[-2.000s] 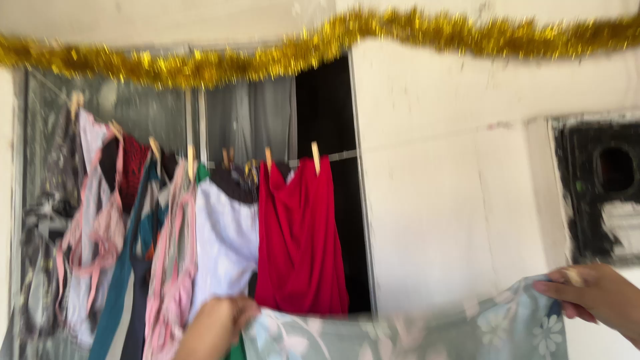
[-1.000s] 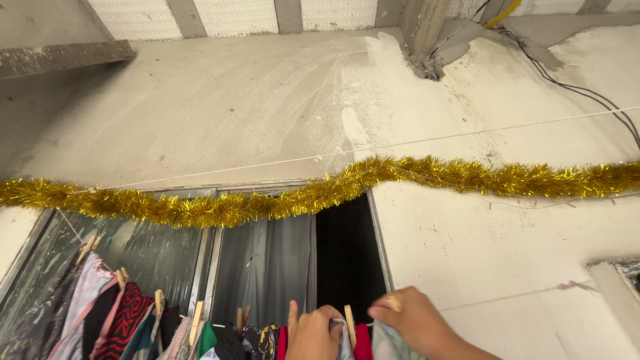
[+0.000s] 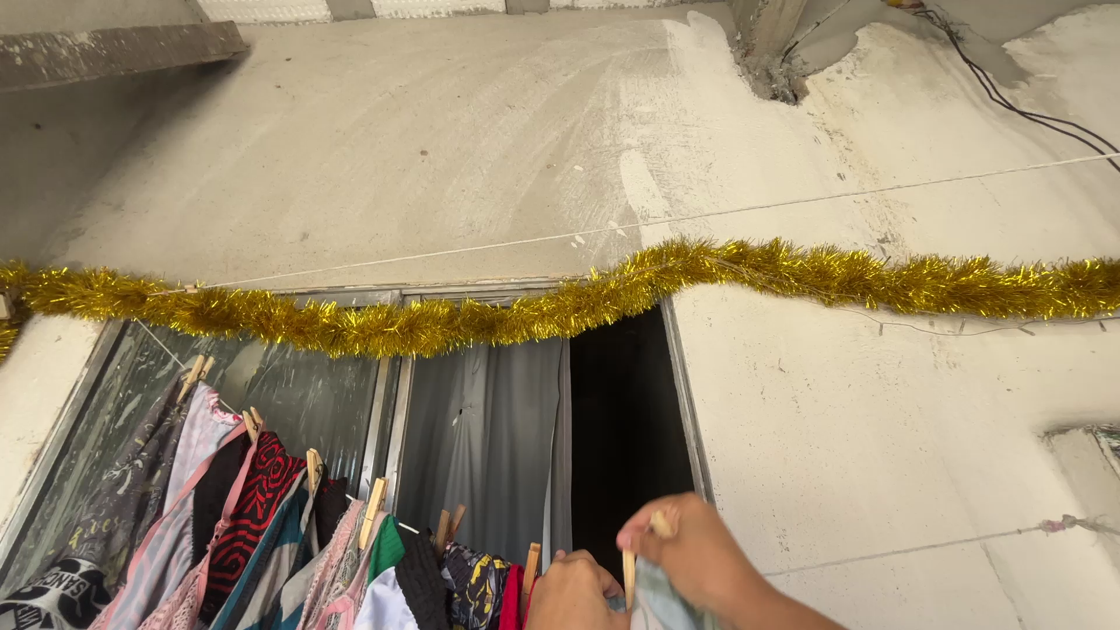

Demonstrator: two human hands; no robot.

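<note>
At the bottom centre, my left hand (image 3: 577, 591) grips the edge of a pale blue-green cloth (image 3: 652, 599) up at the clothesline (image 3: 901, 556). My right hand (image 3: 691, 547) is just to the right, its fingers at a wooden clothespin (image 3: 629, 577) standing upright on the cloth, with another wooden clothespin (image 3: 662, 524) held in the same hand. Left of my left hand, a red garment (image 3: 512, 599) hangs under its own clothespin (image 3: 530, 569). The lower part of the cloth is out of view.
Several pinned garments, among them a red and black patterned one (image 3: 254, 516), hang along the line at left before a window with a grey curtain (image 3: 481, 437). Gold tinsel (image 3: 455, 328) and a thin white cord (image 3: 525, 239) cross the wall above. Black cables (image 3: 997, 96) hang at upper right.
Two seconds ago my hands held the cloth spread wide below the line; now both are close together at the line. The view has tilted up. Since one second ago the hands have barely shifted.
</note>
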